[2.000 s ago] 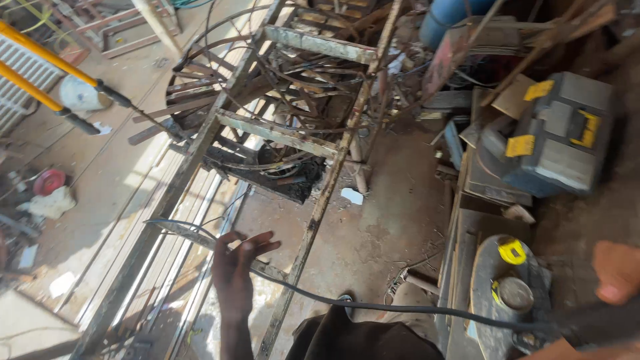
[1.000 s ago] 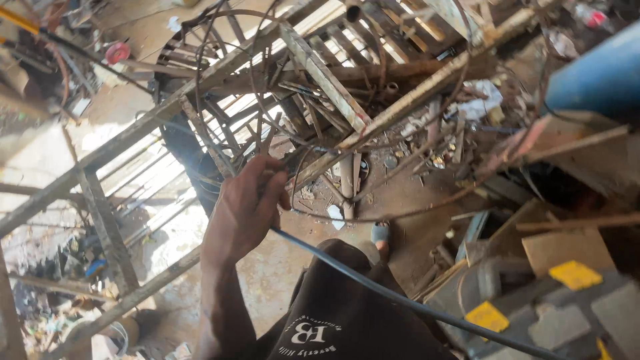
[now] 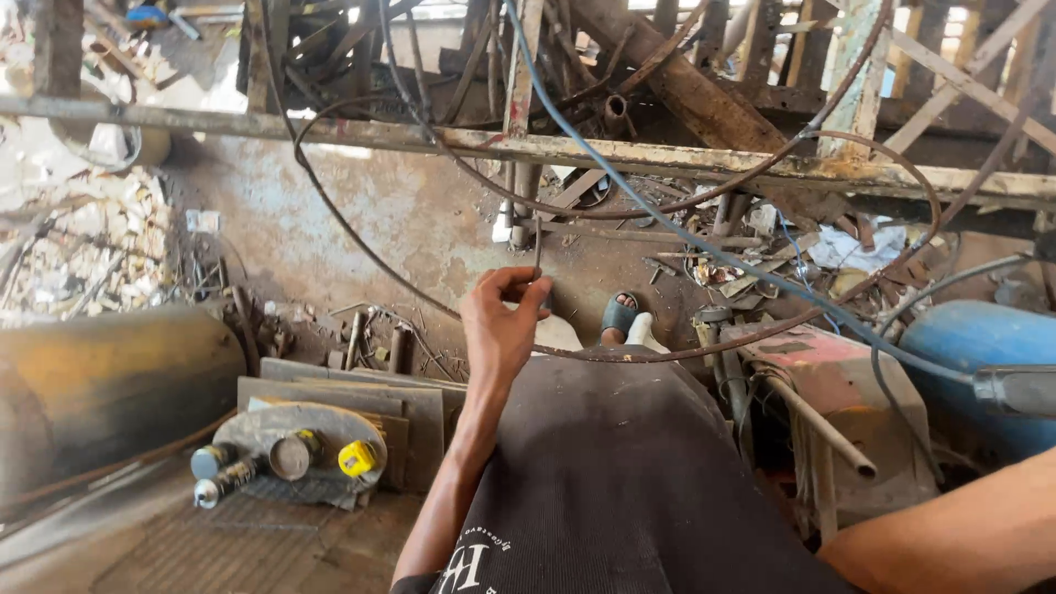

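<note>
My left hand is raised above the shirt, its thumb and fingers closed on a thin brown rod that points up toward the metal frame. A long, dark, curved cable or rod loops around and passes by my left wrist. A blue-grey cable runs down from the top to a dark cylindrical fitting at the right edge. Only my right forearm shows at the lower right; the right hand lies outside the view.
A rusty metal frame rail crosses ahead. A blue cylinder and a pipe are at right. At left are a large yellowish cylinder, cans and a yellow tape measure. Scrap litters the floor.
The view has swung strongly. My left hand, spread beside the cable two seconds ago, is now closed on the thin rod. My right hand, partly visible at the right edge then, is out of view.
</note>
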